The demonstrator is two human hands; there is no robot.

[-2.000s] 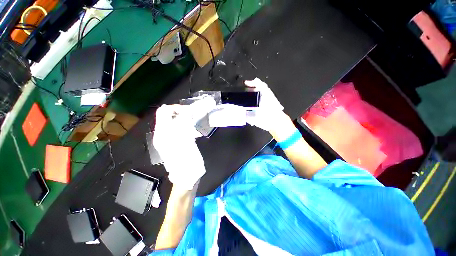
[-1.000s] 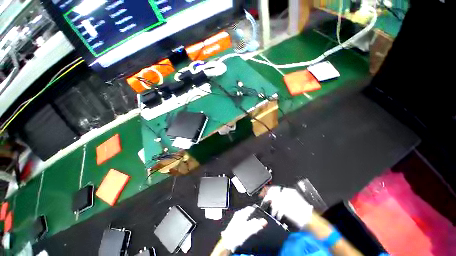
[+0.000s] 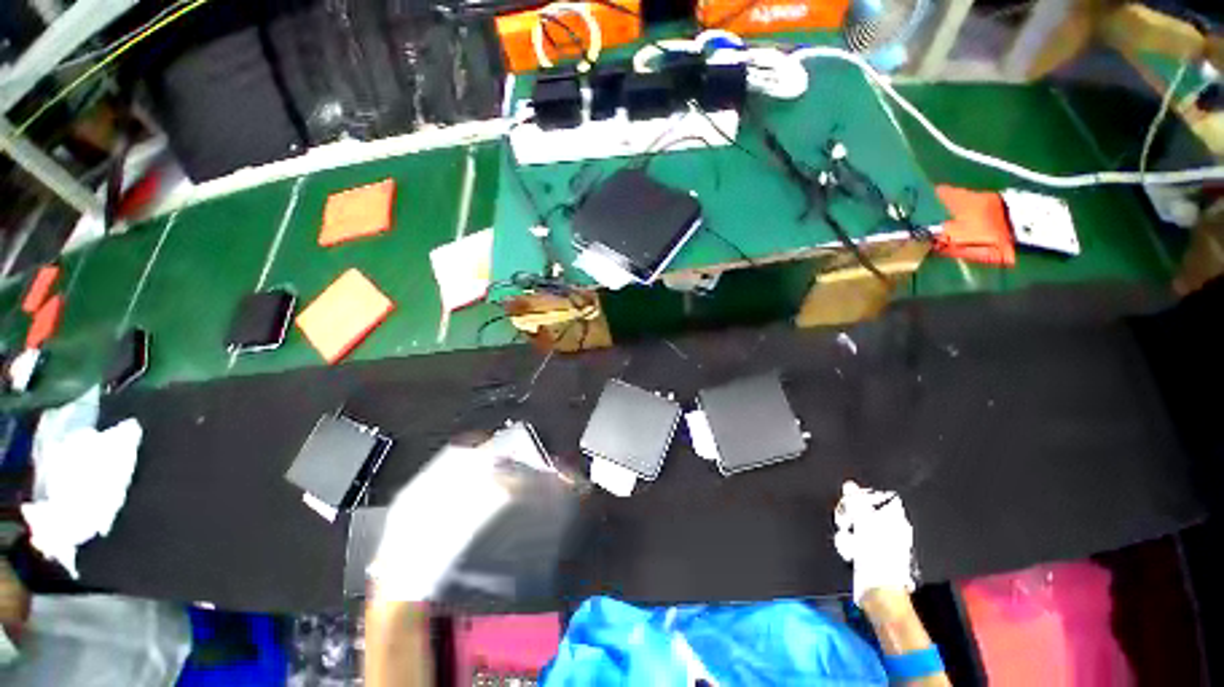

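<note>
My left hand (image 3: pixel 443 530), white-gloved and blurred, is over the black bench mat at centre left. A blurred grey box (image 3: pixel 530 537) shows at its fingers and looks gripped. My right hand (image 3: pixel 879 540), white-gloved with a blue wristband, is apart at the right, fingers partly curled; I cannot tell whether it holds anything small. Two grey-black boxes, one (image 3: pixel 631 430) and another (image 3: pixel 752 423), lie on the mat with white tags sticking out. Another box (image 3: pixel 338 463) lies farther left. One (image 3: pixel 521 446) is partly hidden behind my left hand, one (image 3: pixel 363 550) beside it.
A green-topped stand (image 3: pixel 752 201) holds a black box (image 3: pixel 638 222), tangled cables and a power strip (image 3: pixel 624 138). Orange cards (image 3: pixel 345 315) and black boxes (image 3: pixel 261 320) lie on the green belt. A white cloth (image 3: pixel 87 477) and another person's sleeve (image 3: pixel 101 644) are left. Pink-red plastic (image 3: pixel 1047 624) is lower right.
My hands were together over a box at the bench edge; now they are apart, my left hand farther left with a box. The view has turned, showing more of the left bench.
</note>
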